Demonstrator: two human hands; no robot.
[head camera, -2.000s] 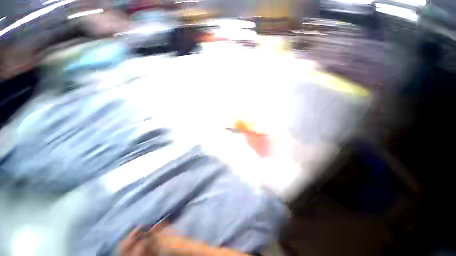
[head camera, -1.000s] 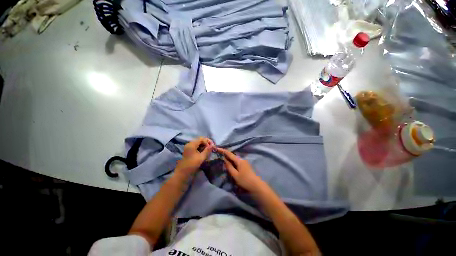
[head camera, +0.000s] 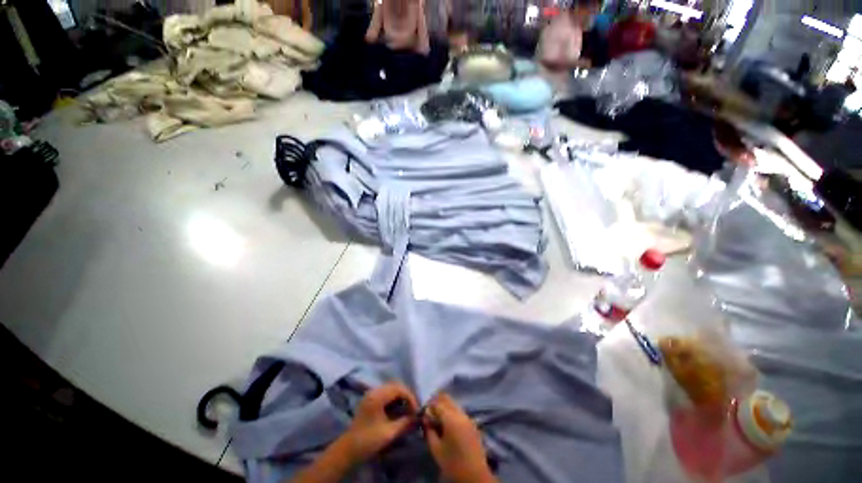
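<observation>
A blue-grey shirt lies on the white table on a black hanger, whose hook sticks out of the collar to the left. My left hand and my right hand are close together at the shirt's front, fingers pinching the cloth between them. Something small and dark shows in the left fist; I cannot tell what it is. The lower part of the shirt is cut off by the picture's edge.
A pile of blue-grey shirts with black hooks lies further up the table. To the right are a red-capped water bottle, a blue pen, a food bag and a pink drink bottle. Cream cloth and people are beyond.
The view has tilted up, so the table things sit lower and the far floor shows. My hands remain together on the shirt front, as one second ago.
</observation>
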